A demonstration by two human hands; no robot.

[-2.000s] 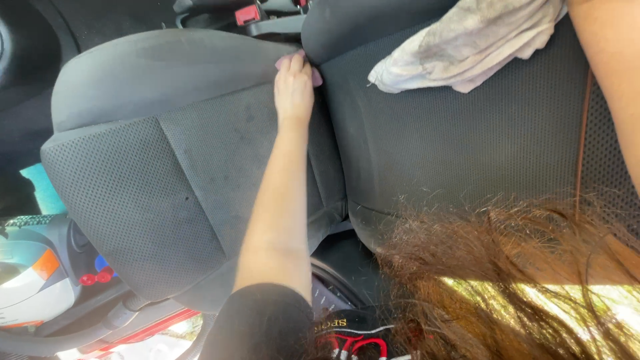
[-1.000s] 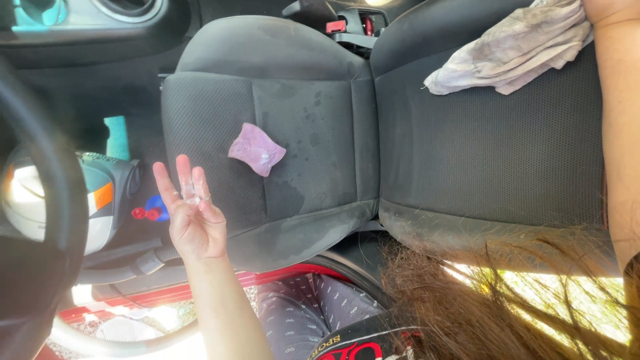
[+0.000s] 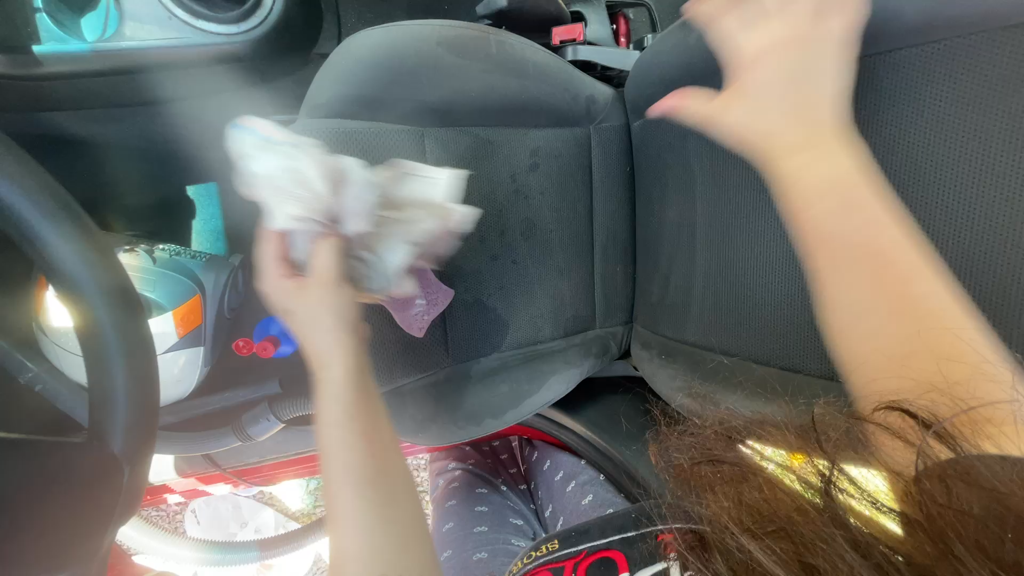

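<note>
My left hand (image 3: 308,292) is closed around a crumpled whitish cloth (image 3: 336,200), which is blurred and held over the dark fabric car seat cushion (image 3: 520,240). Just below the cloth, a piece of pink sponge or sponge cloth (image 3: 422,304) shows on the cushion, its upper part hidden. Small darker wet-looking spots mark the fabric to the right of it. At the upper right, over the dark seat backrest (image 3: 728,256), my right hand (image 3: 780,76) has its thumb spread from the fingers and nothing visible in it. The top edge of the view cuts off its fingertips.
A steering wheel (image 3: 120,312) is at the left. Beyond it are a white and grey vacuum cleaner (image 3: 192,320), a blue bottle with a red cap (image 3: 272,336) and a turquoise sponge-like piece (image 3: 208,218). A red seat belt buckle (image 3: 568,34) sits behind the cushion; a grey hose (image 3: 224,552) lies below.
The whitish cloth, earlier on the backrest by my right arm, is now in my left hand over the cushion. My left hand released the pink piece earlier. My right hand has come into view.
</note>
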